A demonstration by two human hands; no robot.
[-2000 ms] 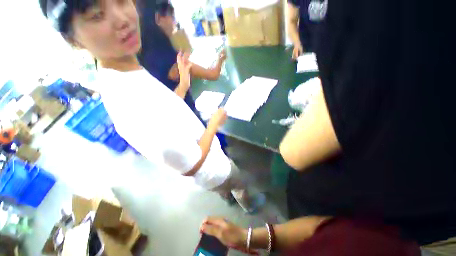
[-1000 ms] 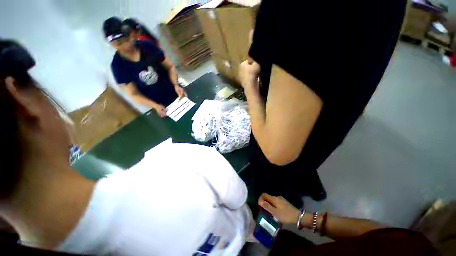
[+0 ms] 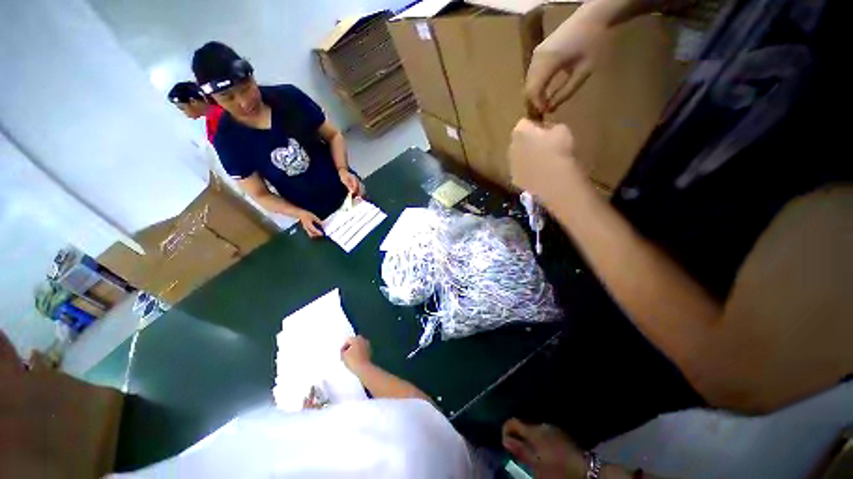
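Note:
My right hand (image 3: 544, 451), with bracelets at the wrist, is at the bottom edge and partly cut off. It holds a smartphone (image 3: 516, 470), of which only a small pale lit corner shows below the fingers. My left hand is not in view. In front of me is a green-topped bench (image 3: 224, 299). A stack of white sheets (image 3: 313, 341) lies on it, with the hands of a white-shirted person on it. A large clear bag of thin white strands or leads (image 3: 486, 271) lies further right.
A person in black (image 3: 748, 122) stands close on the right, hands raised. Across the bench, a person in a dark shirt (image 3: 290, 140) handles a white striped sheet (image 3: 354, 224); another person is behind. Large brown cartons (image 3: 486, 84) stand behind the bench, flattened cartons (image 3: 369, 79) by the wall.
The view has swung right and over the bench. The white-shirted person is now lower in the picture and the white sheets show again. My right hand and phone are lower, mostly cut off.

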